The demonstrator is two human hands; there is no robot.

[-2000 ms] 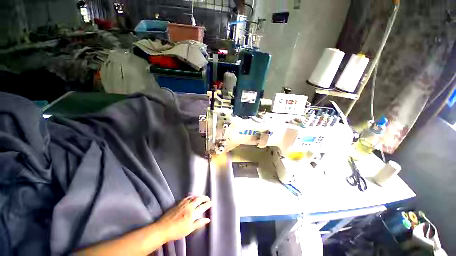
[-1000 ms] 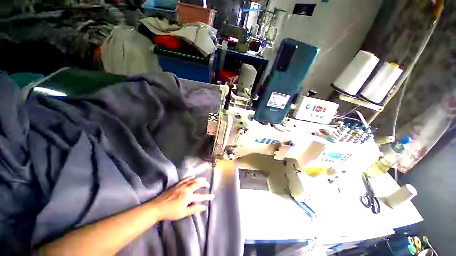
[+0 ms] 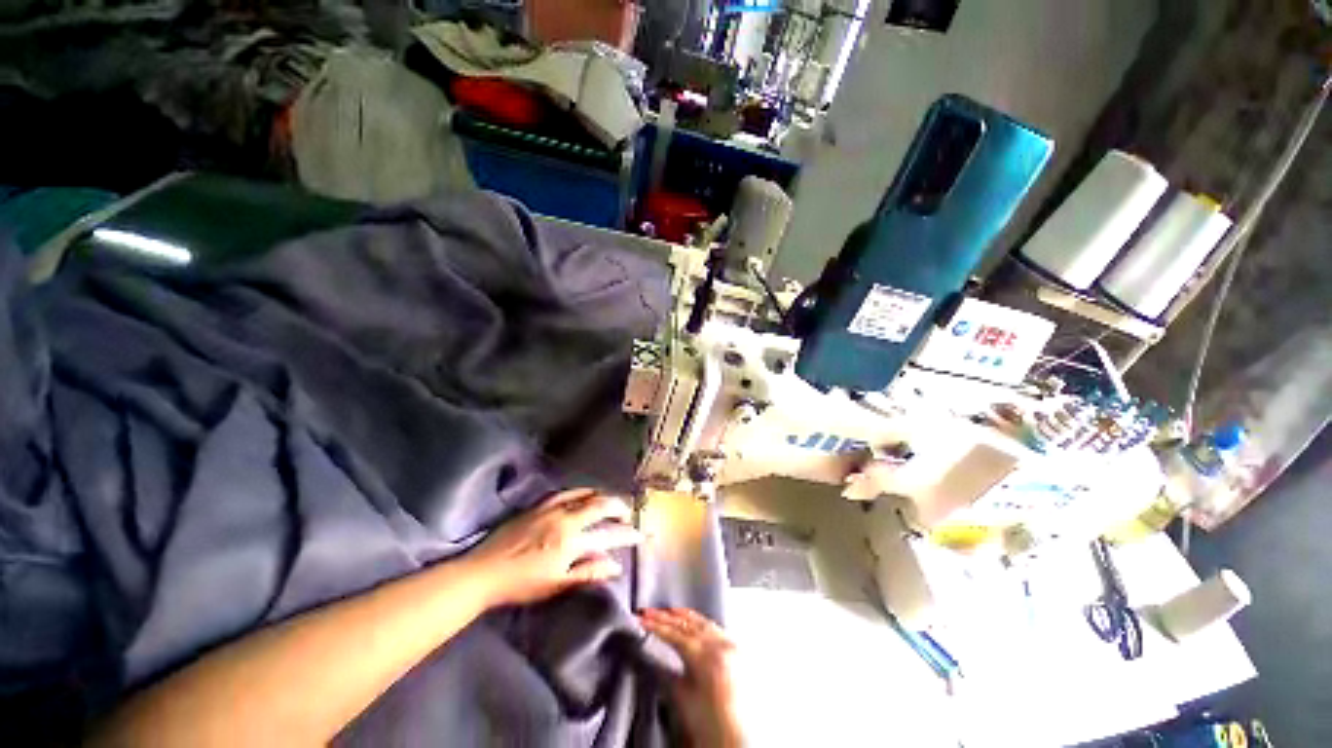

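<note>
Grey-purple fabric (image 3: 365, 424) lies heaped across the left and centre, its folded edge (image 3: 684, 552) running from under the needle area toward me. The white sewing machine head (image 3: 804, 424) stands right of the fabric, with a yellowish glow by the presser foot (image 3: 679, 482). My left hand (image 3: 563, 548) lies flat on the cloth just left of the folded edge, fingers apart, near the needle. My right hand (image 3: 694, 650) is at the lower part of the folded edge, its fingertips on bunched cloth; whether it pinches the cloth is unclear.
A teal phone-like device (image 3: 928, 241) stands before the machine head. Two thread cones (image 3: 1096, 219) are on a stand at right. Scissors (image 3: 1115, 602), a loose cone (image 3: 1205, 605) and a bottle with a blue cap (image 3: 1191, 475) are on the table's right. A blue bin (image 3: 548, 178) is behind.
My right hand has come into view at the folded edge. My left hand has moved slightly up toward the needle. The cloth near it is more bunched, and the view has shifted and tilted.
</note>
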